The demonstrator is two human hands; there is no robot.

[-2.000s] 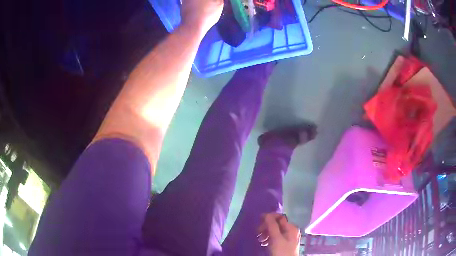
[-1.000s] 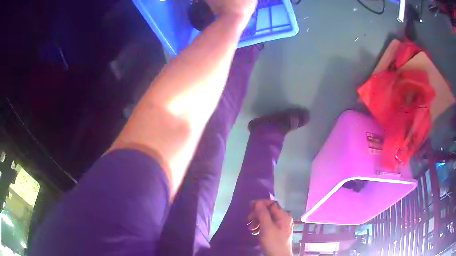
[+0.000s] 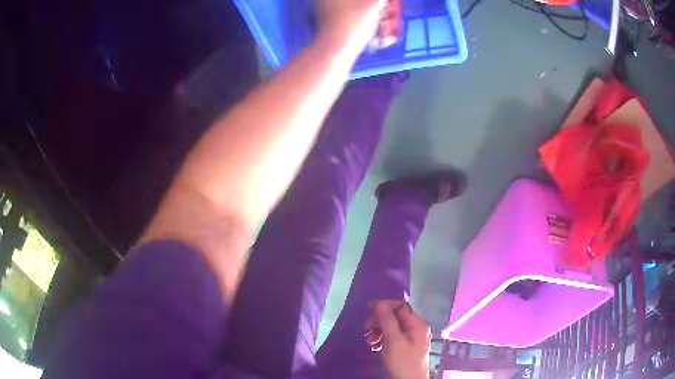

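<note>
My left hand reaches into the blue plastic bin at the top; its fingers are cut off by the picture's edge and blurred. A reddish, blurred item shows beside it in the bin. My right hand is low in the picture, over my right leg, with its fingers curled. A tiny dark item shows at its fingertips, too small to name. A small shiny loop shows at its fingers; I cannot tell if it is a worn ring or a part.
A pink-purple bin lies on its side on the green floor at the right, its opening towards me. A red plastic bag on a cardboard piece touches it. Black cables lie at the top right. A dark area fills the left.
My left hand has moved right and further over the blue bin, then slightly left. The green item seen in the bin earlier no longer shows. My right hand has stayed curled over the leg.
</note>
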